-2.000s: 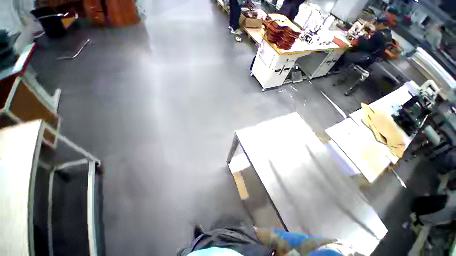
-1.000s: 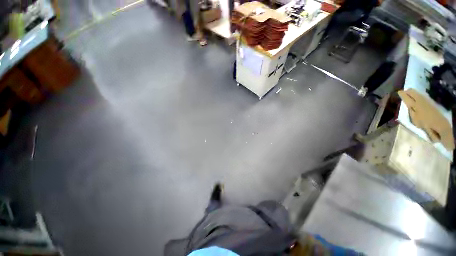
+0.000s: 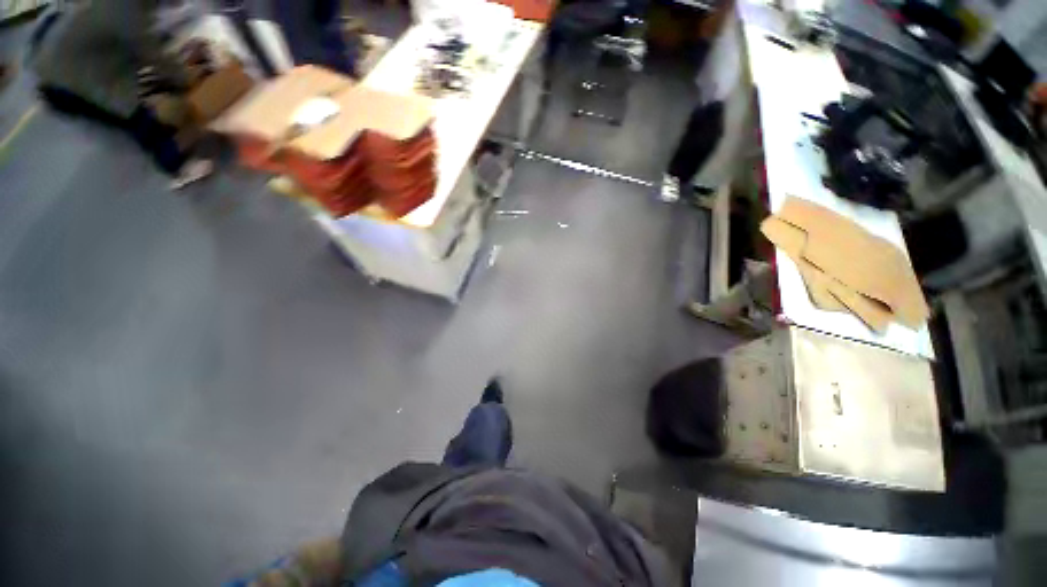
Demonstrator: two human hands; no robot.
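No hand can be made out. A blurred brown and blue patch, perhaps a sleeve or part of an arm, shows at the lower left edge, beside the wearer's dark apron. Nearest ahead on the left, a stack of rust-brown leather panels with tan tops lies on the near end of a white-topped table. A small pale piece lies on the stack. On the right, flat tan cut panels overlap on a long white machine table.
A dark machine stands behind the tan panels. A pale cabinet with a dark rounded thing beside it is at the right. A shiny metal tabletop is at the lower right. Grey floor runs between the tables. A partly visible person is upper left.
The view has turned right and moved forward. The leather stack and tan panels appear nearer and further left. The metal table has slid to the lower right corner.
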